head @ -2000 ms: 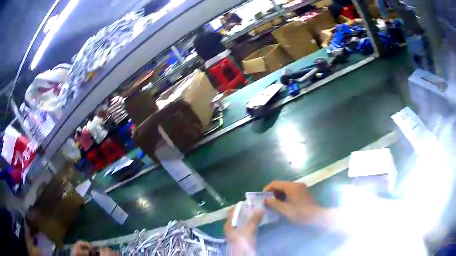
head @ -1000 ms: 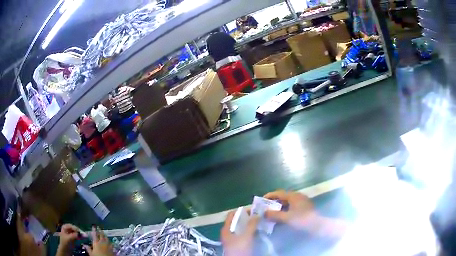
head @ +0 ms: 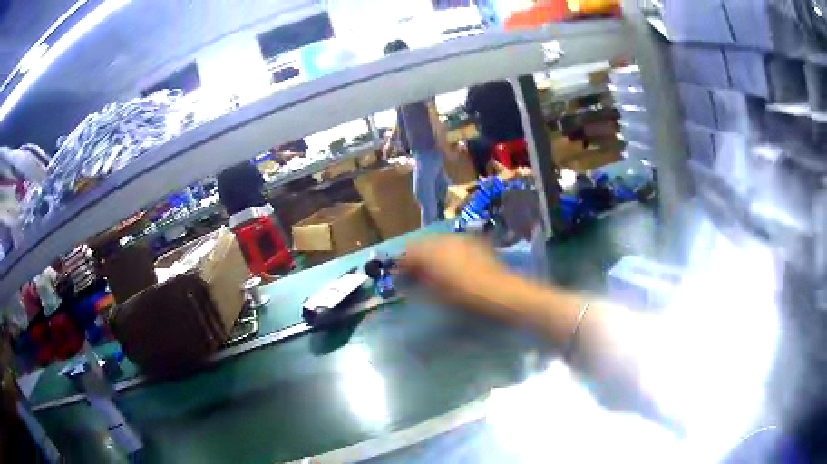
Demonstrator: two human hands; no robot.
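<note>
My right hand is stretched out over the green belt, with the forearm coming in from the glare at the right. The hand is blurred, and whether it holds anything cannot be told. It overlaps the black handheld products on the far side of the belt; a dark round end shows just left of it. A black tray or pouch with white paper on top lies left of the hand. My left hand is out of the picture.
An open brown carton stands across the belt at the left. A narrow white box is on the belt. Blue-wrapped parts lie by the shelf post. Grey-white boxes are stacked at the right. A person stands beyond.
The view has swung right and up. My right hand has left the small folded papers and moved out over the belt. My left hand, the papers and the strip heap beside the neighbour have left the picture.
</note>
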